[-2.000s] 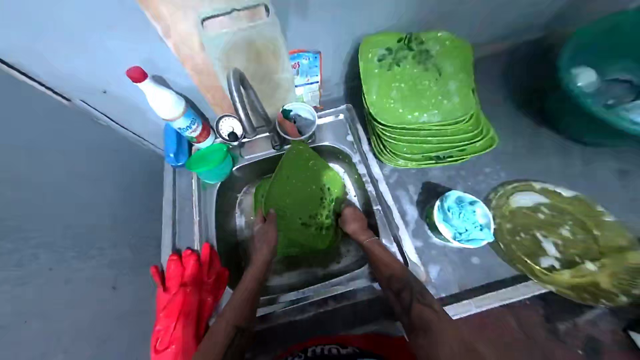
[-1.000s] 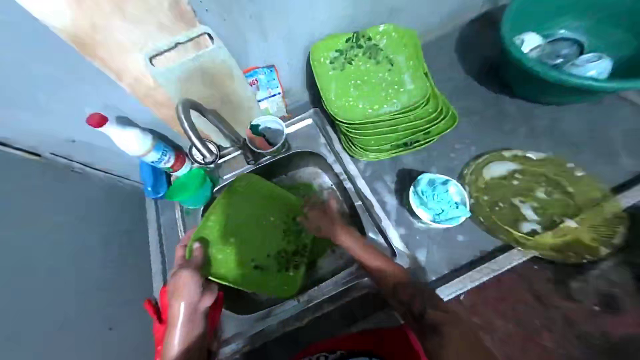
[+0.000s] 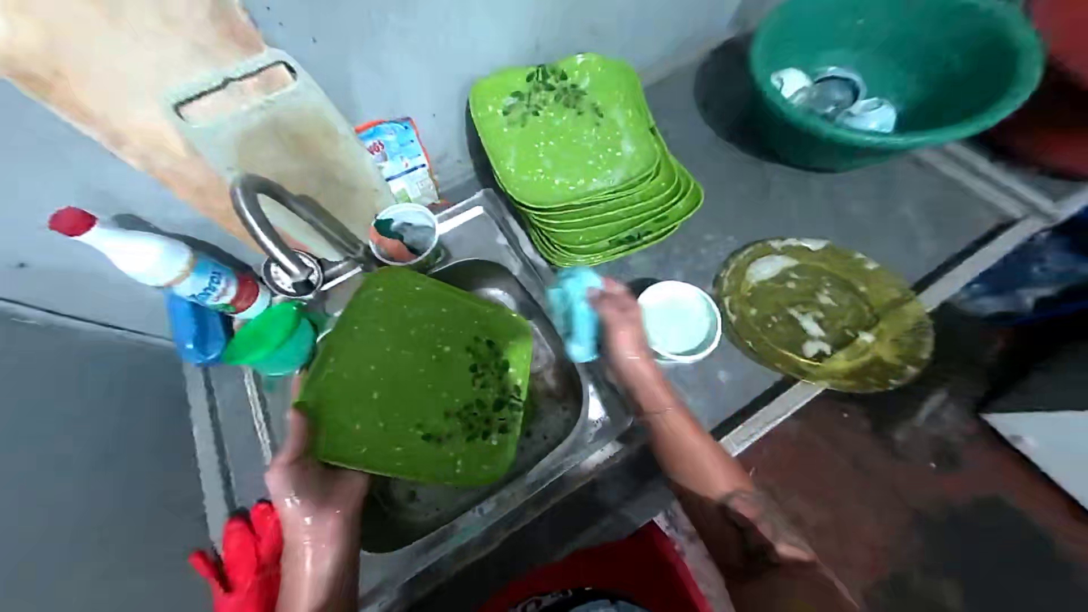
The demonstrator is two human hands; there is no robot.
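My left hand (image 3: 319, 484) grips the lower left edge of a square green plate (image 3: 408, 382) with a dark leaf pattern, tilted over the steel sink (image 3: 557, 408). In my right hand (image 3: 616, 327) is a light blue sponge or cloth (image 3: 575, 313), held above the sink's right rim. Just right of that hand, a white tub (image 3: 678, 321) with pale liquid stands on the counter. Behind it rises a stack of similar green plates (image 3: 569, 140). The plate hides much of the sink and some fingers of my left hand.
A curved faucet (image 3: 268, 225), a cup (image 3: 406, 234), a bleach bottle (image 3: 157, 259) and a green scoop (image 3: 272, 340) line the sink's back and left. Soapy yellowish plate (image 3: 820, 314) overhangs the counter edge. Green basin (image 3: 892, 76) stands back right; red gloves (image 3: 246, 557) lie front left.
The light blue sponge or cloth, in the white tub earlier, is now in my right hand, which has moved right from the sink. My left hand still holds the green plate.
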